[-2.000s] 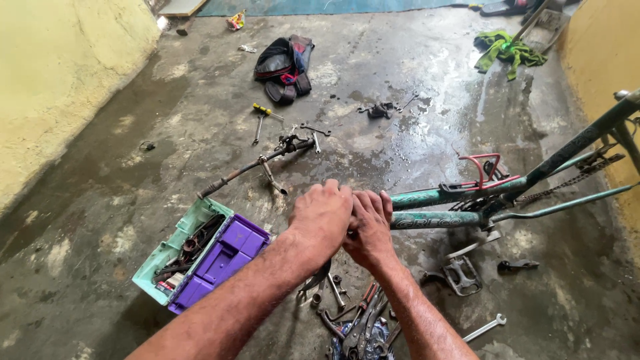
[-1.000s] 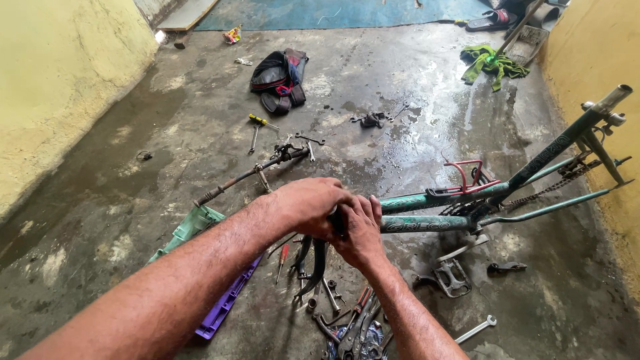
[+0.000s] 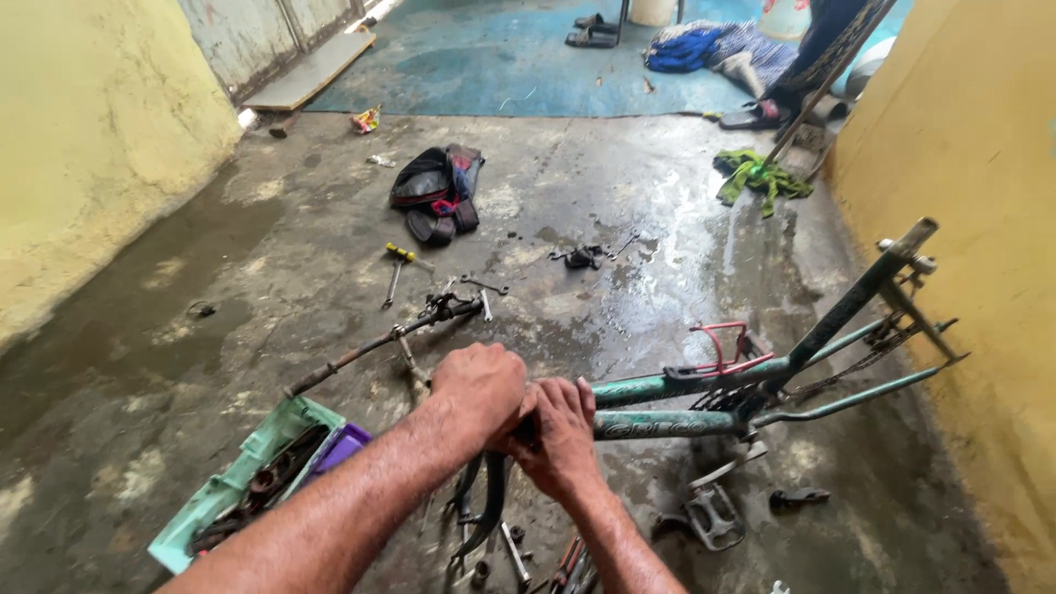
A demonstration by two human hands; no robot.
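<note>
The green bicycle frame (image 3: 660,424) lies with its seat tube end raised at the right and its head tube end under my hands. My left hand (image 3: 480,388) is closed over the top of that end; what lies inside the fist is hidden. My right hand (image 3: 554,429) wraps the head tube area from the right, its fingers against my left hand. Below them the black fork (image 3: 493,503) points down toward the floor. A red bottle cage (image 3: 728,355) is on the frame, and a pedal (image 3: 714,518) hangs beneath it.
A handlebar (image 3: 355,355) lies left of my hands, beside a mint toolbox (image 3: 186,536) of tools with a purple part (image 3: 342,445). Wrenches (image 3: 516,557) lie below. Farther off are a yellow-handled screwdriver (image 3: 401,252), a black bag (image 3: 429,186) and a green cloth (image 3: 755,177). A person's leg (image 3: 833,49) shows at upper right.
Both hands stay at the head tube end. My left forearm, which covered much of the toolbox a second ago, now leaves more of it in sight. The view has tilted up.
</note>
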